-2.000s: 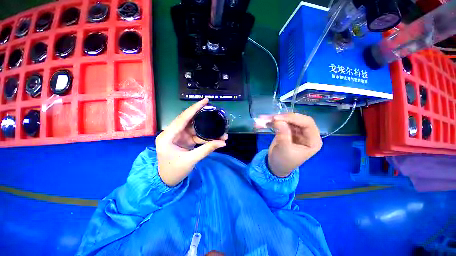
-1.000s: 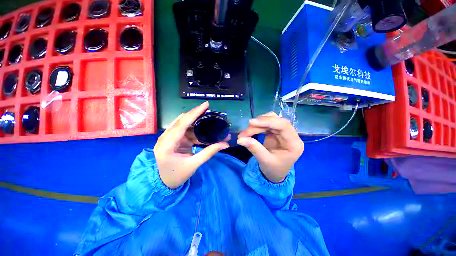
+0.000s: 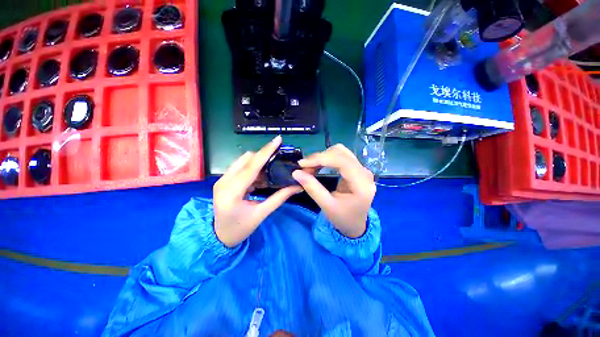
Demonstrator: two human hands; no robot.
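A round black watch case (image 3: 283,167) with a glossy face is held in front of my chest, near the bench's front edge. My left hand (image 3: 245,197) grips it by the rim between thumb and fingers. My right hand (image 3: 342,187) has its thumb and index fingertips together at the right side of the face. Whether something thin is between those fingertips cannot be told. The fingers hide part of the case.
A red foam tray (image 3: 125,141) with black units stands on the left. A black press fixture (image 3: 276,115) stands beyond my hands. A blue box (image 3: 454,82) with a hose (image 3: 401,82) is at the right, beside stacked red trays (image 3: 513,178).
My right hand has moved left, from near the hose to the case, and its fingertips now meet the face. My left hand still holds the case, now tilted differently.
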